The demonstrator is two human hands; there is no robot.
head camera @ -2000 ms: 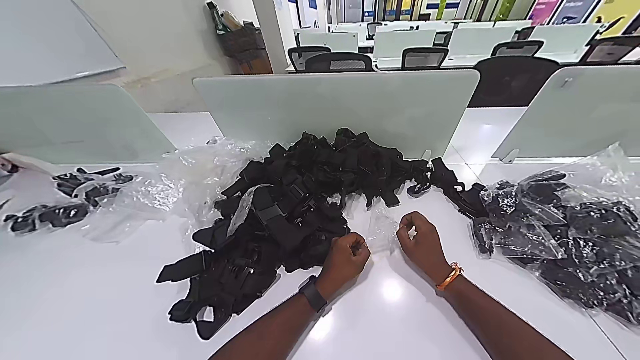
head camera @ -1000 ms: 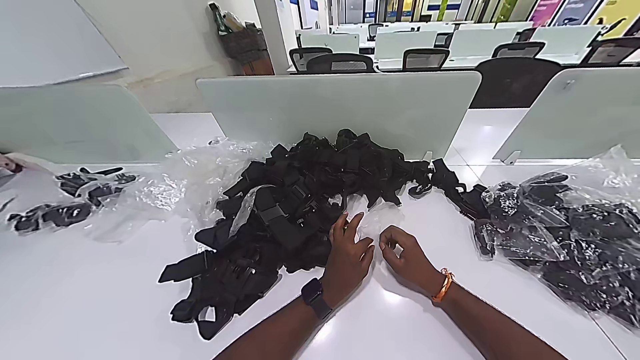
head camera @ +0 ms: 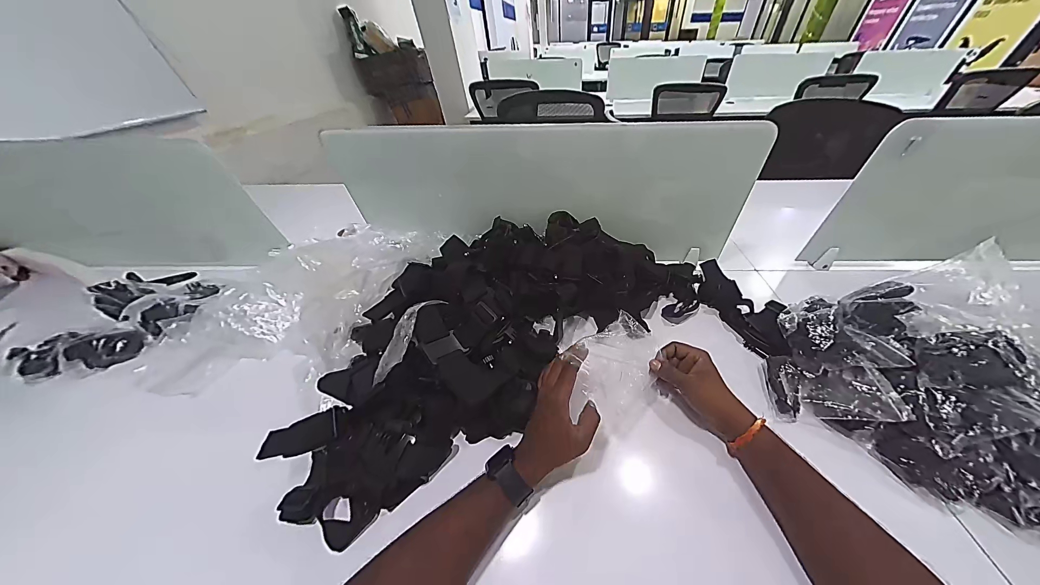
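Note:
A small clear plastic bag (head camera: 619, 370) lies between my hands at the centre of the white table. My right hand (head camera: 699, 390) pinches its right edge between thumb and fingers. My left hand (head camera: 561, 418), wearing a dark watch, rests at the bag's left side with thumb and fingers apart; its fingertips reach the bag's edge beside a big heap of black straps with buckles (head camera: 479, 325). Whether those fingertips grip the film cannot be told.
Black items in clear bags (head camera: 934, 382) are piled at the right. More crumpled clear plastic (head camera: 325, 301) and bagged black items (head camera: 106, 345) lie at the left. A frosted divider panel (head camera: 544, 175) stands behind the heap, with office chairs (head camera: 552, 106) beyond.
My right hand has moved right, away from my left hand, and the clear bag shows spread between them. My left hand's thumb and fingers are wider apart than two seconds ago.

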